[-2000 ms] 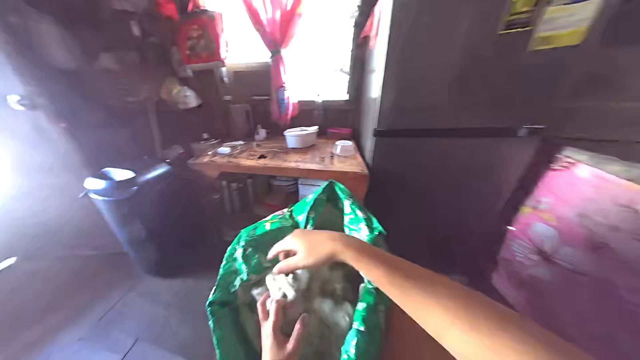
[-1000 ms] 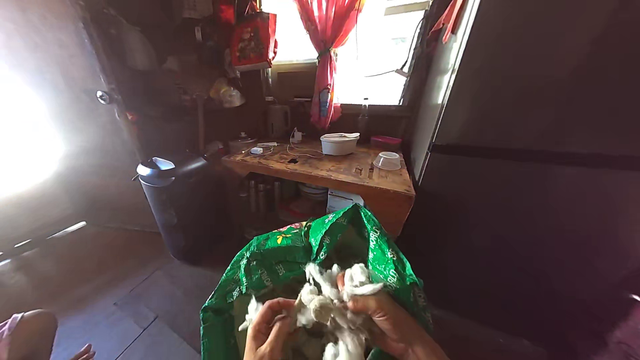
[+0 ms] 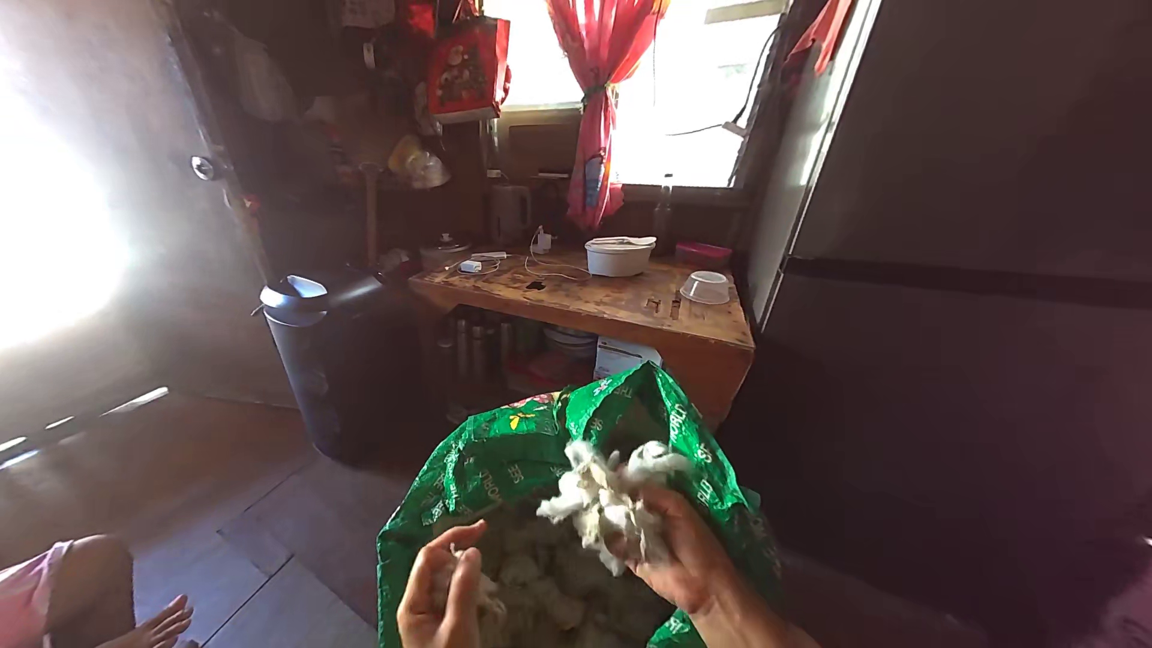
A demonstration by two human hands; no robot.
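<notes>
A green printed plastic bag (image 3: 468, 468) stands open below me, with off-white fluffy stuffing (image 3: 549, 585) inside. Over its right half, my right hand (image 3: 679, 549) grips a clump of white fiber stuffing (image 3: 598, 504), which sticks out past the fingers. At the bag's left side my left hand (image 3: 445, 585) has its fingers curled around a smaller tuft, partly hidden by the fingers. The two hands are apart.
Beyond the bag stands a wooden table (image 3: 576, 297) with a white lidded container (image 3: 619, 257), a clear bowl (image 3: 706, 287) and cables. A dark bin (image 3: 315, 360) is at left. Another person's knee (image 3: 90, 585) and foot show at lower left. A dark refrigerator (image 3: 972, 378) fills the right.
My hands, close together around the white stuffing one second ago, have moved apart. Most of that clump is in my right hand. The view has swung right-to-left since the first frame.
</notes>
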